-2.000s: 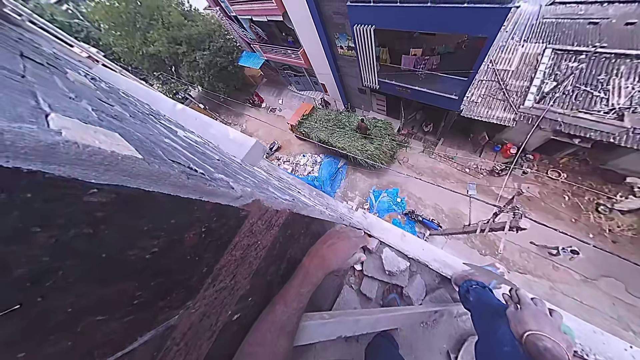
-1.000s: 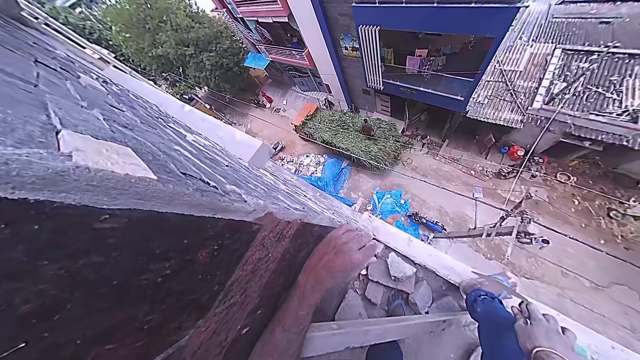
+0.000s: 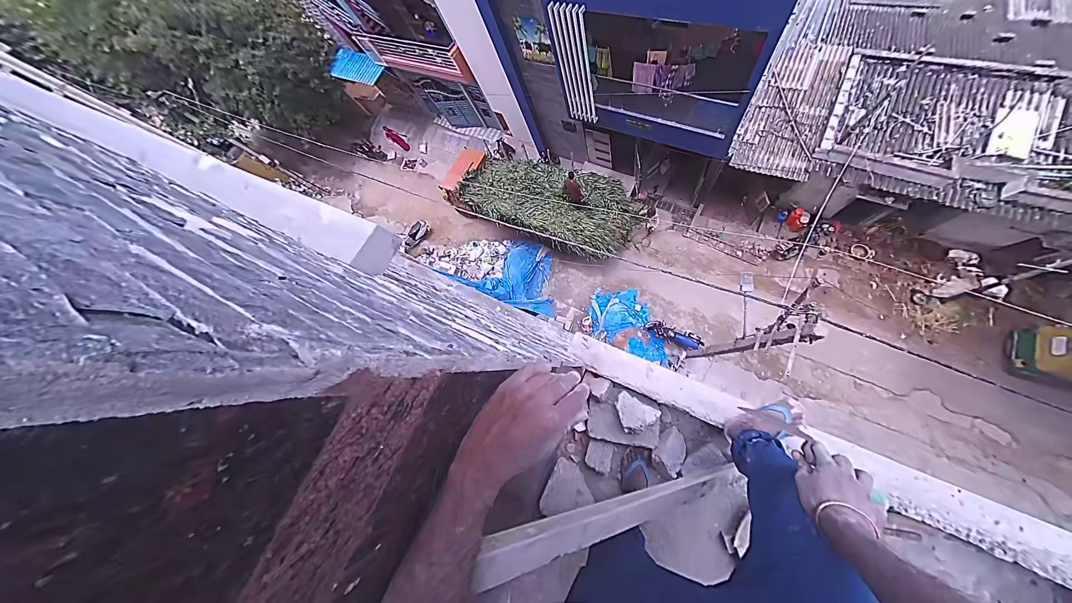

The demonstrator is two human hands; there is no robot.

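My left hand (image 3: pixel 528 423) rests with bent fingers on the stone edge beside the grey slate-like wall (image 3: pixel 209 276), above a pile of broken concrete pieces (image 3: pixel 620 427). Whether its fingers grip anything is hidden. My right hand (image 3: pixel 829 481), with a band at the wrist, lies over my blue trouser leg by the white parapet (image 3: pixel 971 511); I cannot tell if it holds something. A sandalled foot (image 3: pixel 766 419) stands on the parapet, and the other foot (image 3: pixel 635 471) is among the rubble. A pale wooden or stone strip (image 3: pixel 603 523) lies slantwise across the ledge.
The parapet drops away to a street (image 3: pixel 888 368) far below. There stand a truck loaded with green stalks (image 3: pixel 544 201), blue tarpaulins (image 3: pixel 620 314), a motorcycle (image 3: pixel 674 337) and a utility pole (image 3: pixel 754 342). Overhead wires cross the view. An auto rickshaw (image 3: pixel 1041 353) is at the right edge.
The auto rickshaw has come into view at the right. My left hand stays at the ledge edge, and my right hand stays near the parapet.
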